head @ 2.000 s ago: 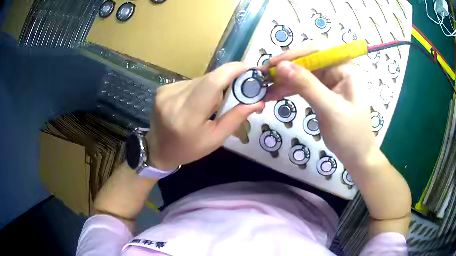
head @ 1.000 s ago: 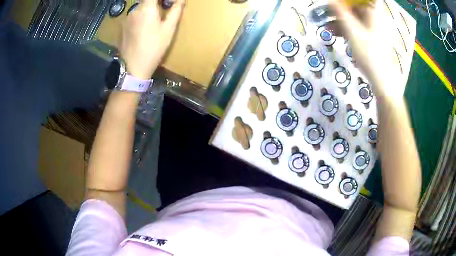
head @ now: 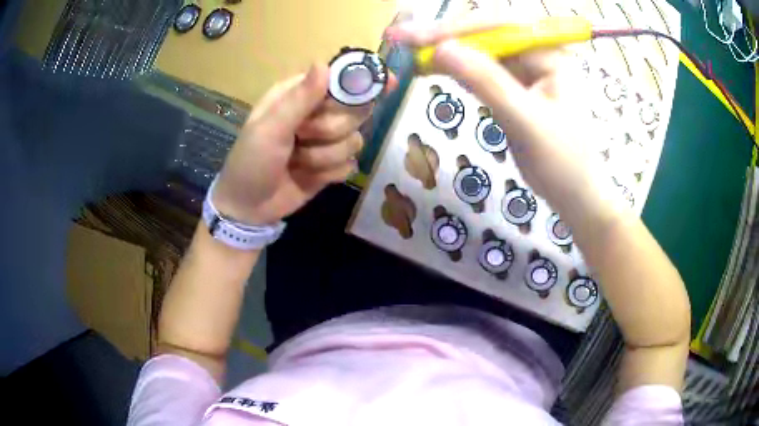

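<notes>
My left hand point(head: 287, 146) holds a small round speaker point(head: 358, 77) by its edge, with its silver-white ring and grey centre showing. My right hand point(head: 508, 91) grips a yellow test probe point(head: 516, 38) with a red and dark lead running off to the right. The probe's front end is near the speaker's right side, with a visible gap between them. The white insert tray point(head: 424, 229) lies below my right hand, with speakers in its round cut-outs. Two cut-outs at its left edge are empty and show tan.
A tan cardboard sheet point(head: 291, 33) at upper left bears dark discs point(head: 218, 24). Clear plastic trays point(head: 96, 42) are stacked at left. A brown box point(head: 108, 283) is low left. The green mat point(head: 699, 191) has yellow and red tape; a white adapter point(head: 731, 14) is back right.
My left hand has come back from the cardboard sheet and now holds up a speaker. My right hand has moved left over the tray with the yellow probe beside the speaker.
</notes>
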